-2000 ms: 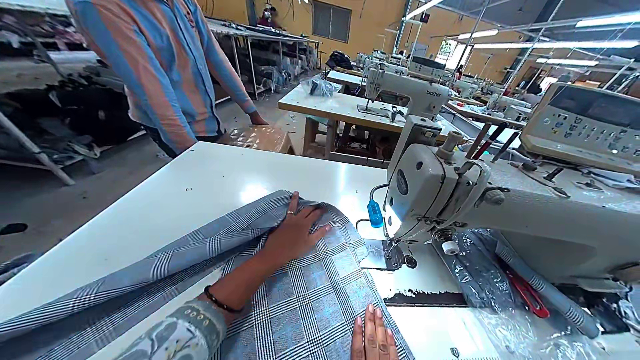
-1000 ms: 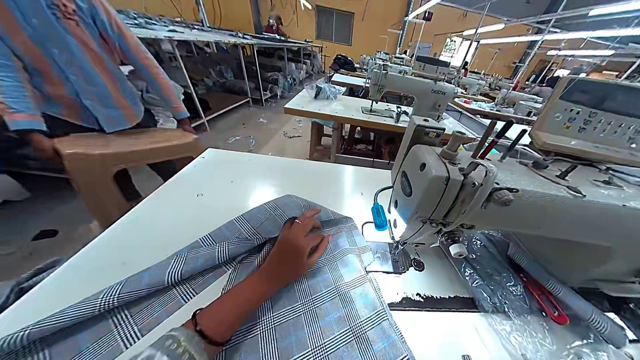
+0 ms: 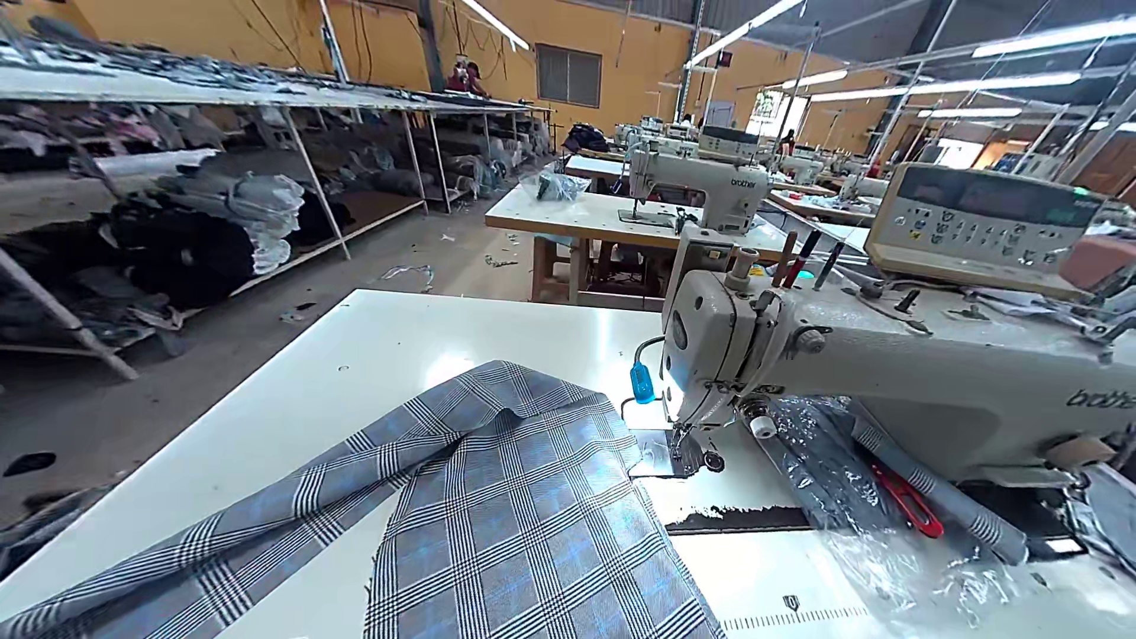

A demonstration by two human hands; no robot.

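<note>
Neither my left hand nor my right hand shows in the current view. Grey plaid fabric [image 3: 532,497] lies on the white sewing table [image 3: 390,337], with a folded strip running to the lower left. Its right edge reaches the needle plate and presser foot [image 3: 682,448] of a Brother industrial sewing machine [image 3: 852,355]. A small blue lamp-like fitting [image 3: 642,383] hangs at the machine head. Red-handled thread snips [image 3: 907,501] rest on clear plastic and more plaid cloth at the right.
Another sewing machine [image 3: 701,186] stands on a table ahead. Shelves at the left hold fabric rolls [image 3: 240,200] and dark cloth bundles [image 3: 177,253]. A control panel [image 3: 985,222] sits atop the near machine. Scraps lie on the floor.
My hand on the plaid fabric has left the view; my other hand was gone a second ago. The person at the left, last seen beside a brown plastic stool, is out of view, as is the stool.
</note>
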